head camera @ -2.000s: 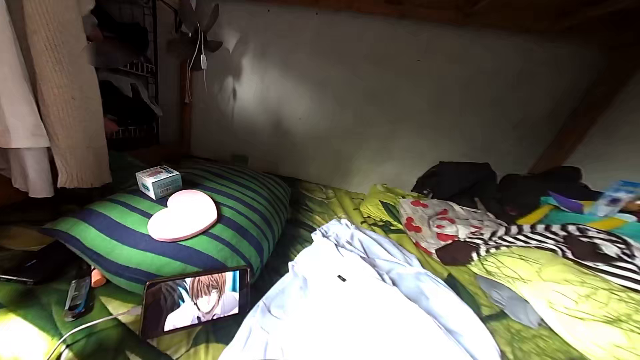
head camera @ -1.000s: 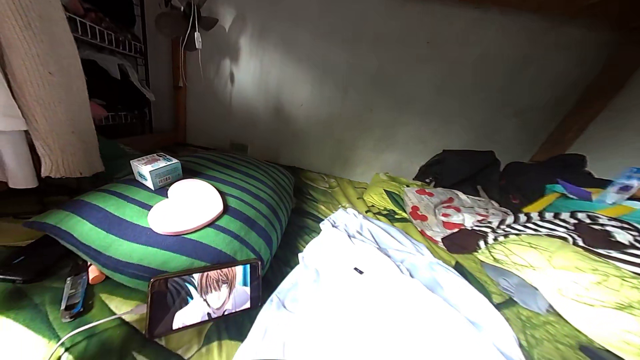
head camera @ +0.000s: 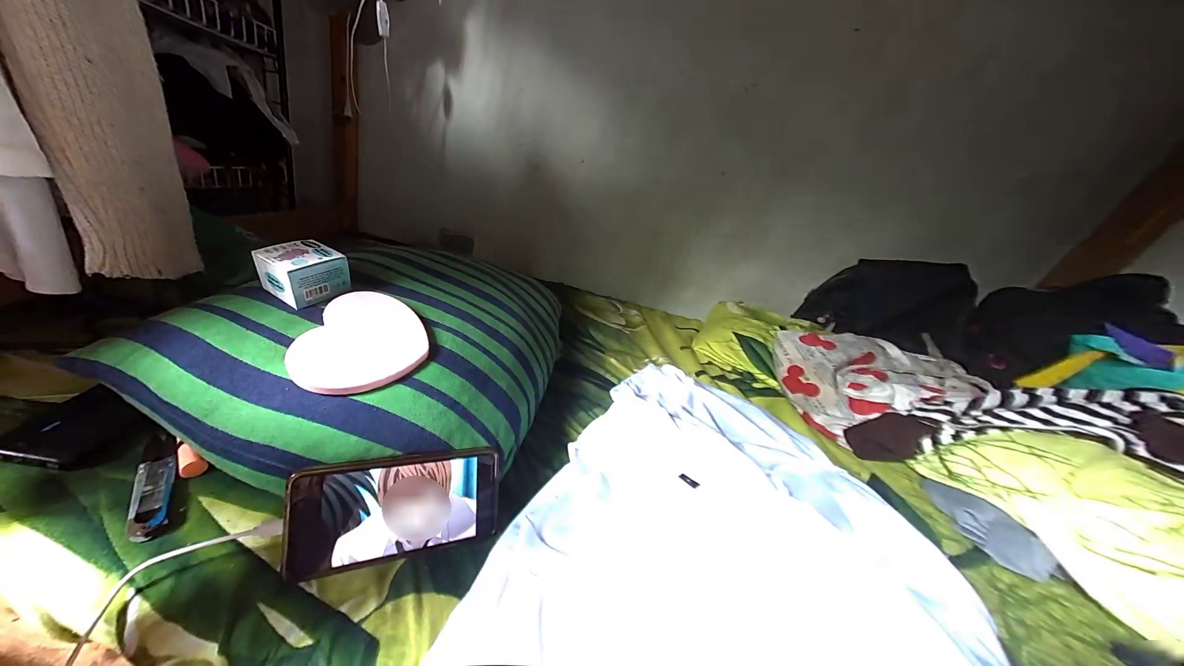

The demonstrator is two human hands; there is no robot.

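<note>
Neither of my hands can be seen with certainty. A white and pale blue garment point(head camera: 684, 527) lies spread across the bed before me, its lower part bright with glare and a small dark tag near its top. To its left a smartphone point(head camera: 393, 513) leans against a green and navy striped pillow point(head camera: 462, 370), its screen lit with an animated figure and a white cable at its left end. On the pillow lie a pale heart-shaped object point(head camera: 361, 342) and, just behind it, a small printed cardboard box point(head camera: 302, 273).
A black object point(head camera: 65, 430) and a blue-grey tool or case point(head camera: 151, 495) lie left of the pillow. Clothes, among them a striped black and white garment point(head camera: 1045, 412), are heaped at the right. Knitted fabric point(head camera: 116, 139) hangs at the upper left, before a wire rack point(head camera: 227, 176).
</note>
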